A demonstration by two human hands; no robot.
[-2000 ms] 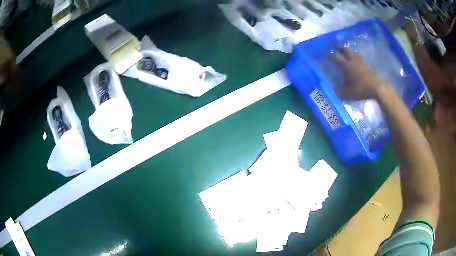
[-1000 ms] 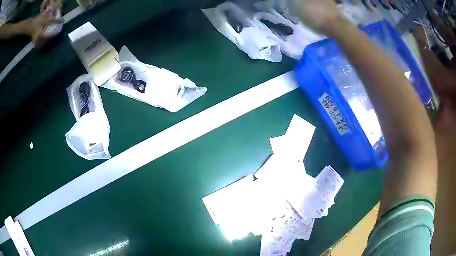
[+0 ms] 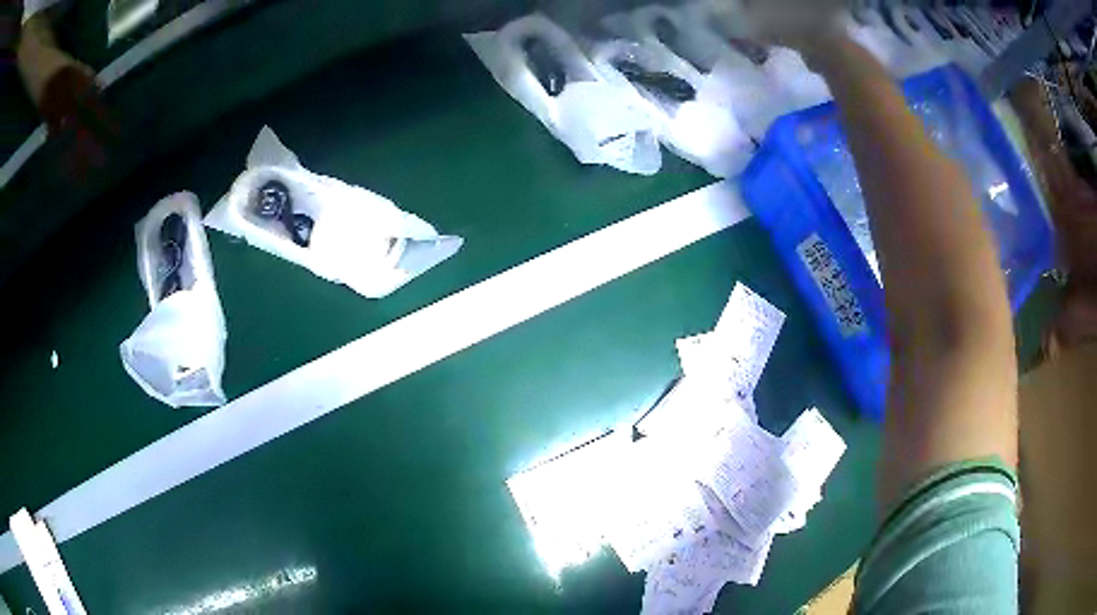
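Observation:
My right arm comes in from the lower right in a green sleeve and reaches over the blue plastic tray. My right hand is blurred at the top edge, over the row of bagged corded units; whether it holds anything cannot be told. The tray holds clear bags, partly hidden by my forearm. Two more bagged units with dark coils lie at the left, one upright and one slanted. My left hand is not in view.
A loose pile of printed leaflets lies below the tray. A long white strip crosses the green surface. A narrow white carton lies at the lower left. Another person's hand is at the upper left; blurred skin shows at the right edge.
My right hand has moved from inside the tray to over the far bagged units. The open white box beside the slanted unit is gone. One bagged unit at the far left is out of view.

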